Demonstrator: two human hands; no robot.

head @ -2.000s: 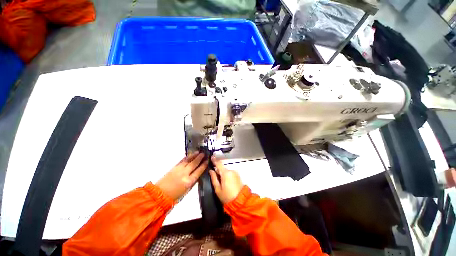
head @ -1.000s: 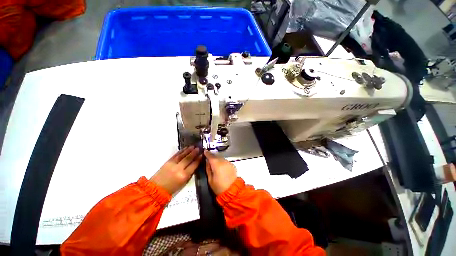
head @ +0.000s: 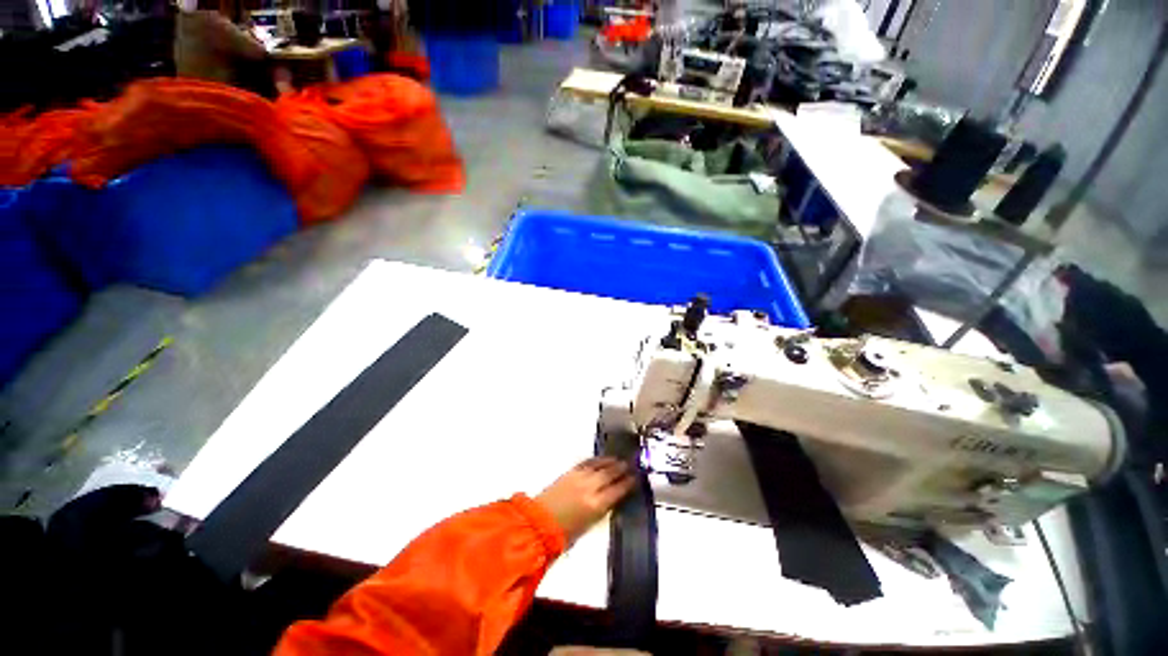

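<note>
The black fabric strip (head: 634, 564) runs from the needle area of the cream-white sewing machine (head: 897, 442) towards me and over the table's front edge. My left hand (head: 592, 497), in an orange sleeve, has its fingertips on the strip's left edge, just in front of the presser foot (head: 666, 458). The fingertips are partly hidden against the dark fabric. A thin skin-toned sliver shows at the bottom edge below the strip; it may be my right hand, but it is too cut off to tell.
Another black strip (head: 327, 429) lies on the white table (head: 512, 385) at left. A short black piece (head: 807, 519) lies under the machine arm, beside grey scraps (head: 970, 579). A blue bin (head: 640, 260) stands behind. Orange bundles (head: 256, 128) and a person (head: 220, 51) are further back.
The view has tilted up and turned left, showing more of the factory floor. My right hand has left the strip near the needle. My left hand stays by the presser foot.
</note>
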